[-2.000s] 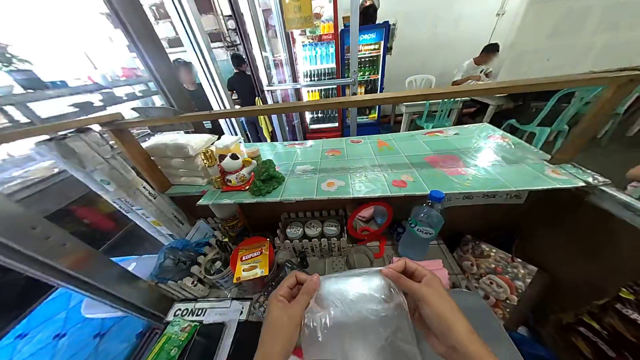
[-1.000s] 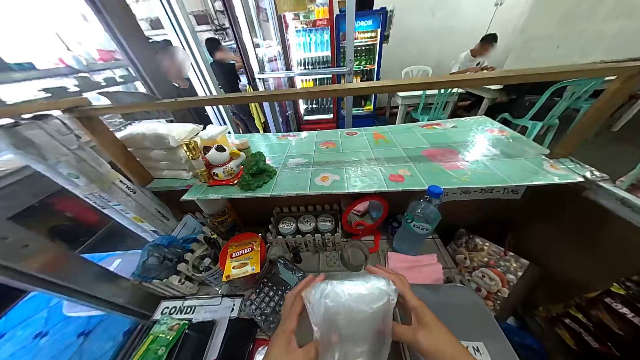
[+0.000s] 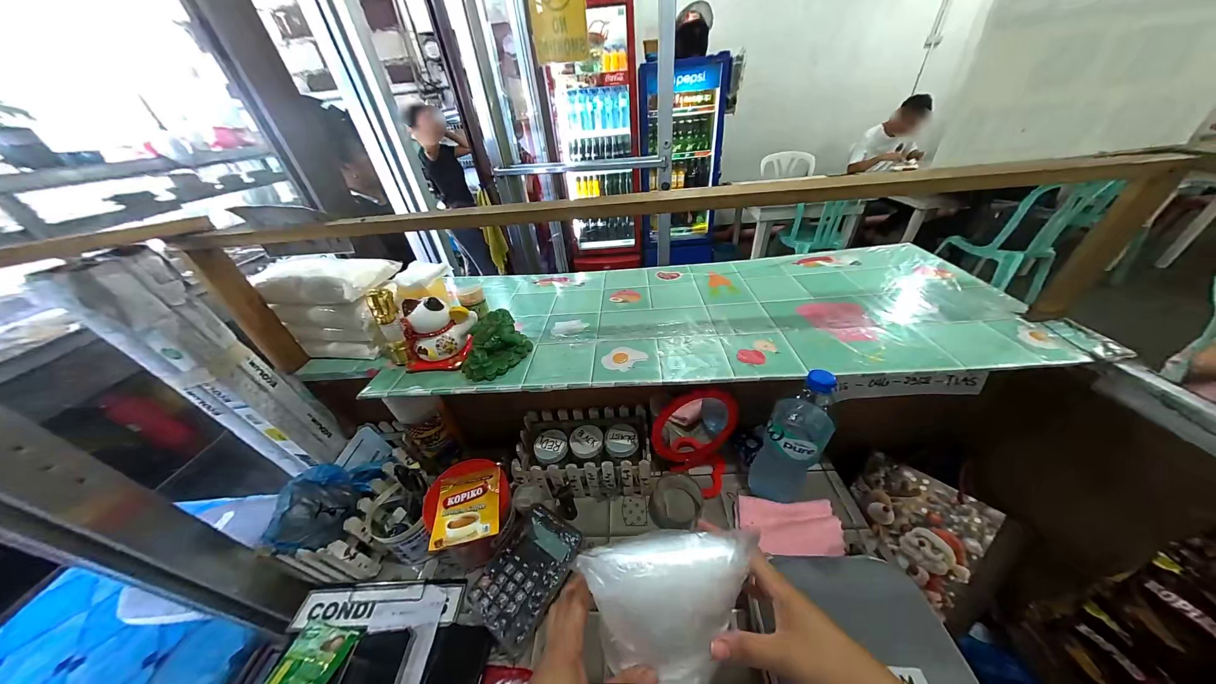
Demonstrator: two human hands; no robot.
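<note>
A clear plastic bag point(image 3: 670, 594) with whitish, see-through contents stands between my hands at the bottom centre. My left hand point(image 3: 570, 627) holds its left side, some fingers under its lower edge. My right hand point(image 3: 784, 622) grips the right side, the thumb on the front. Just left of the bag lies a calculator point(image 3: 525, 575) in a clear cover. Behind the bag are a round clear glass point(image 3: 676, 502) and a folded pink cloth point(image 3: 790, 525).
A plastic water bottle point(image 3: 793, 442) and a red-framed mirror point(image 3: 693, 426) stand under the green tiled counter point(image 3: 589, 328). Lidded jars point(image 3: 587, 444) sit in a small fenced rack. A Kopiko pack point(image 3: 465, 506) is at left, a grey lid point(image 3: 845, 608) at right. People are beyond the rail.
Two seconds ago my hands held the bag's top edge near its corners; now they are lower, around its sides. The bag looks narrower and bulkier.
</note>
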